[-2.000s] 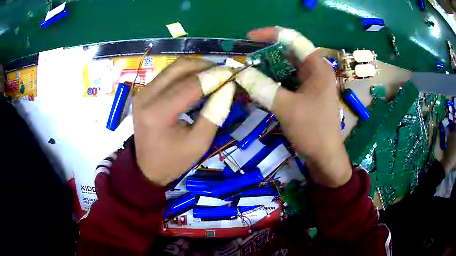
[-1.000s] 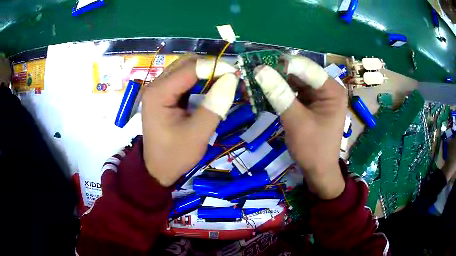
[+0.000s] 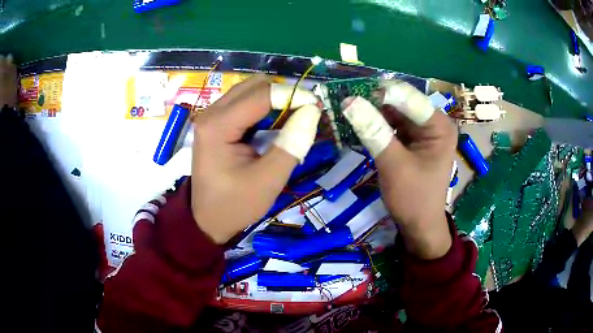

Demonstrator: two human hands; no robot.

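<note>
A small green circuit board panel (image 3: pixel 344 120) is held upright between my hands above the pile of blue battery cells (image 3: pixel 302 243). My right hand (image 3: pixel 413 156) grips its right side between taped thumb and fingers. My left hand (image 3: pixel 244 153) has its taped thumb and forefinger pinched at the panel's left edge; whether they grip the edge or a small part there is hard to tell. Red and yellow wires (image 3: pixel 297 88) rise behind my left fingers to a small white plug (image 3: pixel 316 62).
A single blue cell (image 3: pixel 171 134) lies left on white paper. Cream plastic parts (image 3: pixel 486 103) and stacked green panels (image 3: pixel 513 201) lie right. Blue cells lie on the green belt (image 3: pixel 260 29) beyond. Another person's hand (image 3: pixel 8 81) shows at the left edge, and another at the lower right.
My hands have moved slightly right. The panel, first tilted flatter, is now upright between both hands. The wires now show behind my left fingers. Items on the belt have shifted right.
</note>
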